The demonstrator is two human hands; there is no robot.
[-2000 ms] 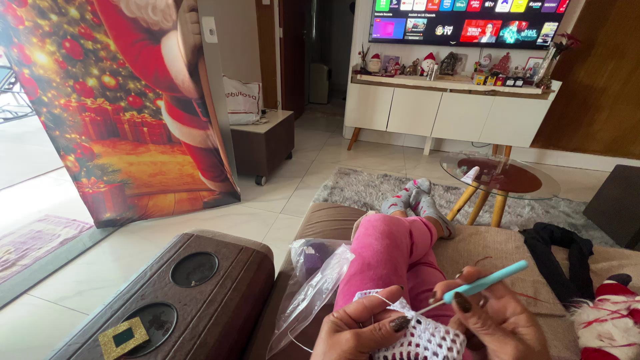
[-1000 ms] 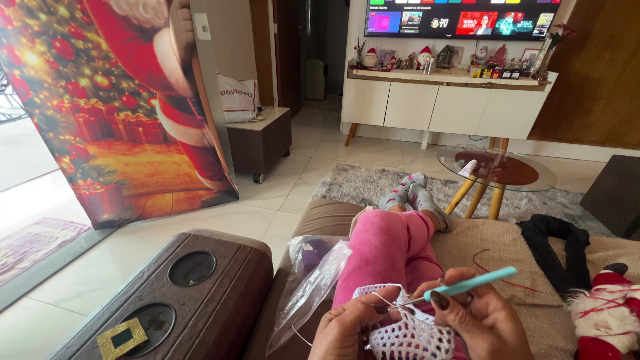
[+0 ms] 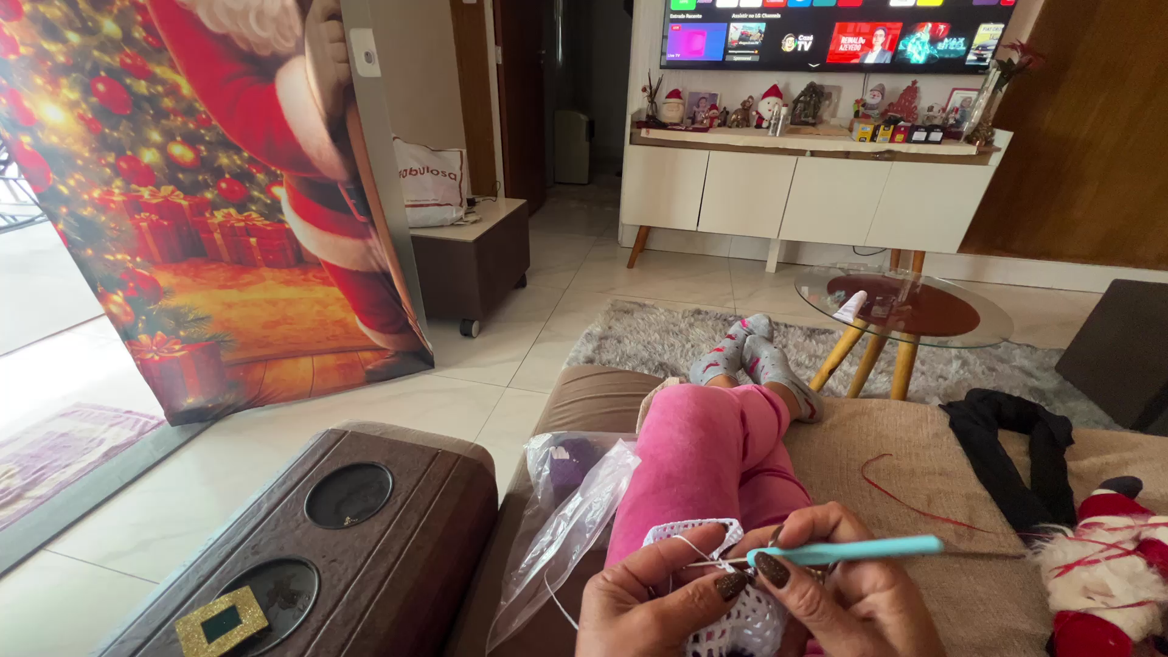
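My right hand (image 3: 849,584) holds a crochet hook with a turquoise handle (image 3: 853,550), its thin shaft pointing left into the work. Pinched in my left hand (image 3: 662,598) is a white openwork crochet piece (image 3: 753,620), and white yarn passes over the index finger. The hook's tip lies among the stitches between both hands; the fingers partly hide it. From the left hand the yarn (image 3: 558,602) runs down beside a clear plastic bag (image 3: 566,538), which has something purple inside. The work is above my legs in pink trousers (image 3: 698,456).
A brown armrest (image 3: 401,547) with round cup holders and a gold glitter frame (image 3: 221,622) stands at left. Black cloth (image 3: 1013,447), a red thread (image 3: 912,506) and a Santa figure (image 3: 1109,566) lie at right. Beyond are a glass-topped table (image 3: 990,319), a grey rug (image 3: 630,333) and a white cabinet (image 3: 748,192).
The hook, pointing up to the right two seconds ago, now lies nearly level. Both hands have come closer together at the crochet piece.
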